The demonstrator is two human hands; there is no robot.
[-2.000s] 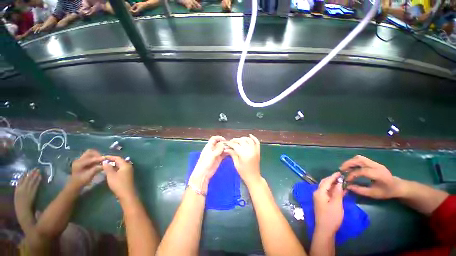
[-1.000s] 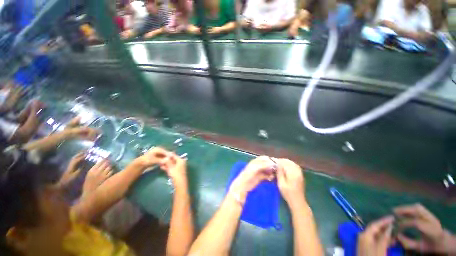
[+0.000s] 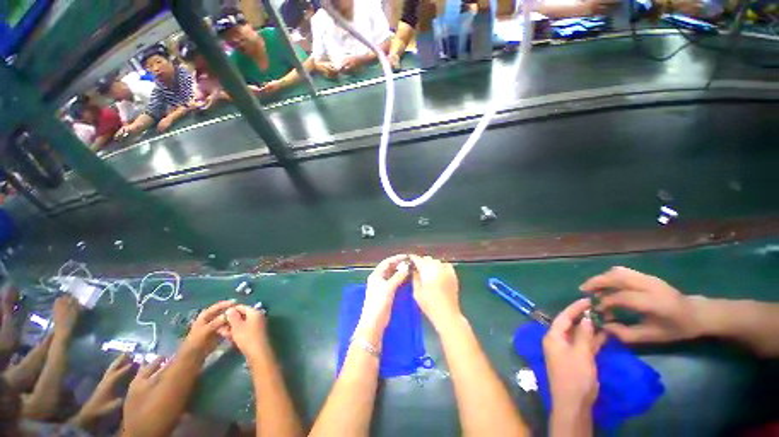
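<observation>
My left hand [image 3: 383, 294] and my right hand [image 3: 437, 290] meet at the fingertips above a blue cloth [image 3: 400, 346] on the green bench. A small dark part [image 3: 411, 263] shows between the fingertips, mostly hidden by them; its kind is too small to tell. Small silver-white modules lie singly on the dark belt beyond: one [image 3: 367, 230] straight ahead, one [image 3: 487, 213] to its right, and one [image 3: 667, 213] further right.
A blue-handled tool [image 3: 511, 295] lies right, beside a bunched blue cloth [image 3: 628, 384] and white scrap [image 3: 527, 380]. Neighbours' hands work at left and right. A white hose [image 3: 386, 162] hangs over the belt. White cables [image 3: 149, 299] lie left. A brown strip [image 3: 530, 247] edges the belt. People sit opposite.
The view swung left and then back. My hands remain together at the fingertips over the cloth. The right neighbour's hands still hold a small part.
</observation>
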